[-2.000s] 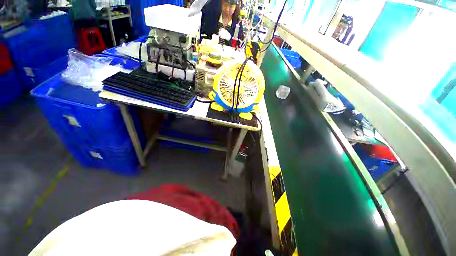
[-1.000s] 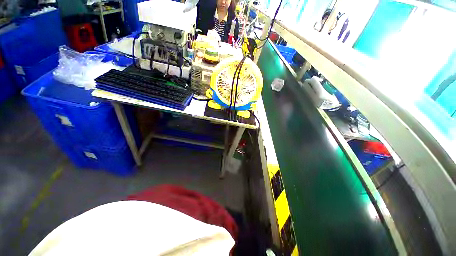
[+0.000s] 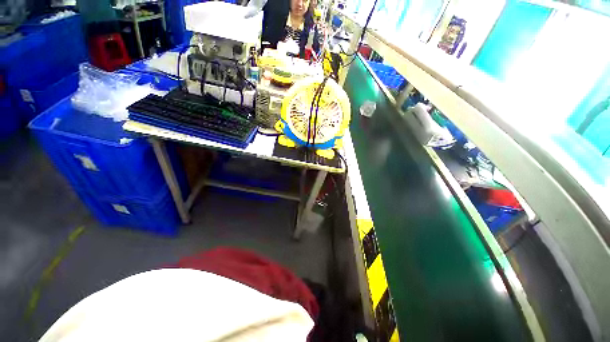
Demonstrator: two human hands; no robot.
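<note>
Neither of my hands is in view. A large white rounded shape point(image 3: 180, 307), perhaps my clothing, fills the bottom of the picture, with dark red cloth point(image 3: 247, 267) behind it. The green conveyor belt point(image 3: 428, 227) runs forward on the right. A small whitish translucent piece point(image 3: 368, 108) lies on the belt towards its far end. The side table point(image 3: 294, 162) stands ahead, bearing stacked blue-black trays point(image 3: 190, 119) and a round yellow desk fan point(image 3: 314, 115) with a blue base.
Blue plastic bins point(image 3: 120, 180) stand left of the table, with a crumpled clear plastic bag point(image 3: 110, 92) on top. White and grey boxed equipment point(image 3: 221, 60) with cables stands behind the trays. A person point(image 3: 294, 30) is beyond the table. Yellow-black tape point(image 3: 376, 274) edges the conveyor. A red stool point(image 3: 109, 50) is far left.
The view has shifted slightly, so the table, fan and bins sit a little further left than two seconds ago. The small piece on the belt appears slightly farther away.
</note>
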